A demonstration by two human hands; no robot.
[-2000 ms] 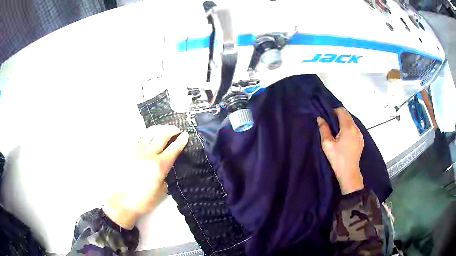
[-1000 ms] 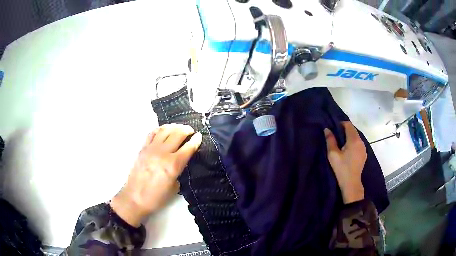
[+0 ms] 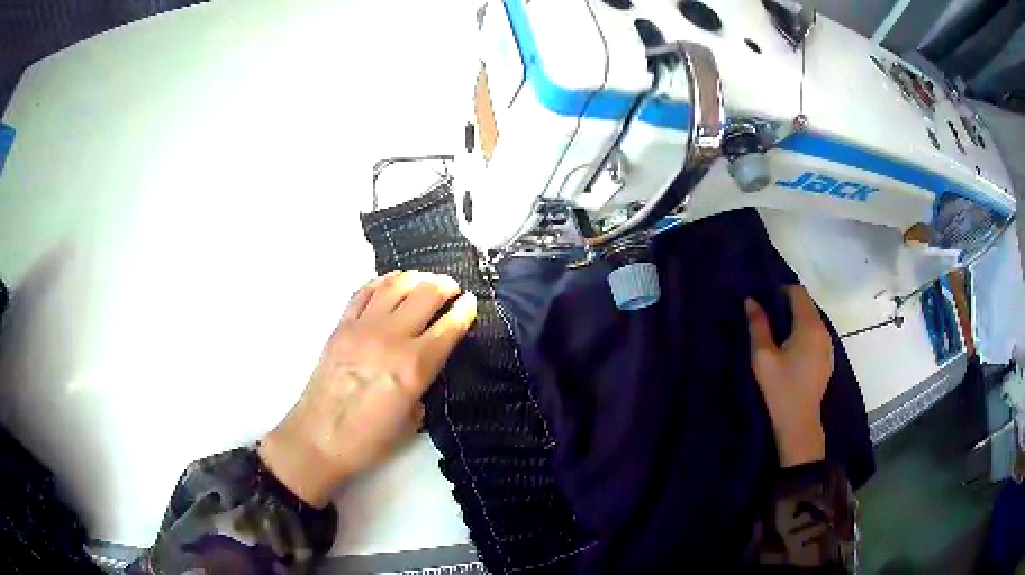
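The dark navy garment piece [image 3: 663, 393] lies on the machine table, right of the needle area. Its black ribbed band [image 3: 495, 427] with pale stitch lines runs from the front edge up under the presser foot area [image 3: 486, 267]. My left hand [image 3: 382, 359] lies at the band's left side, fingertips pressed on it just in front of the foot. My right hand [image 3: 792, 359] grips a fold of the navy cloth between thumb and fingers. The needle tip is too small to tell.
The white sewing machine head [image 3: 719, 146] with blue stripe spans the upper right. A grey-blue tension dial [image 3: 634, 285] overhangs the cloth. The white table [image 3: 225, 225] has a ruler-marked front edge. A dark heap [image 3: 39, 505] is at lower left, a blue-handled tool [image 3: 940, 320] at right.
The camera view has shifted, so the machine head stands further right and lower in the picture. Both hands keep about the same hold on band and cloth.
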